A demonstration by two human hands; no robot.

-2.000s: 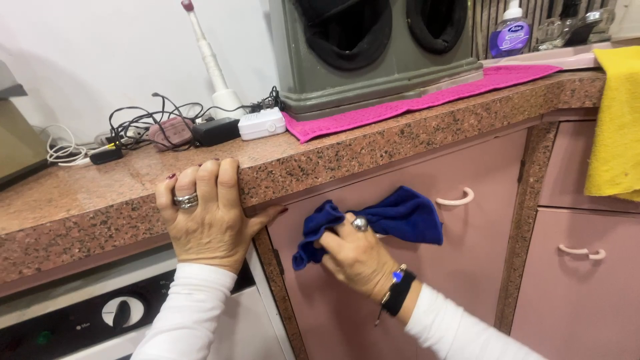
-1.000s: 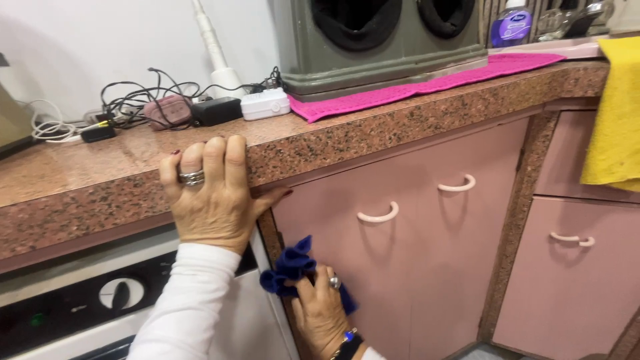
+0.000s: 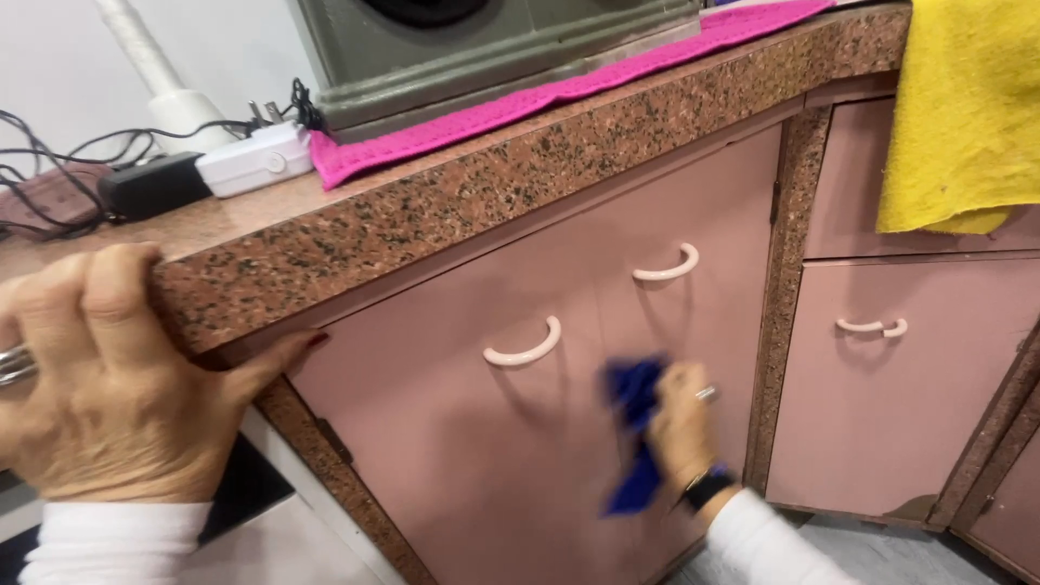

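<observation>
Low on the right of centre, my right hand grips a bunched dark blue cloth against the pink cabinet doors, near the line where the two doors meet. Hand and cloth are blurred. Two curved pale handles sit above them, the left handle and the right handle. At the left, my left hand grasps the edge of the speckled stone-look countertop, fingers on top and thumb below the edge.
On the counter lie a white plug adapter, a black adapter and tangled cables. A grey-green box stands on a pink mat. A yellow cloth hangs at the right. A white appliance is at lower left.
My right hand, holding the blue cloth, has moved right from the left edge of the doors to near their meeting line. My left hand stays on the counter edge. The view is closer.
</observation>
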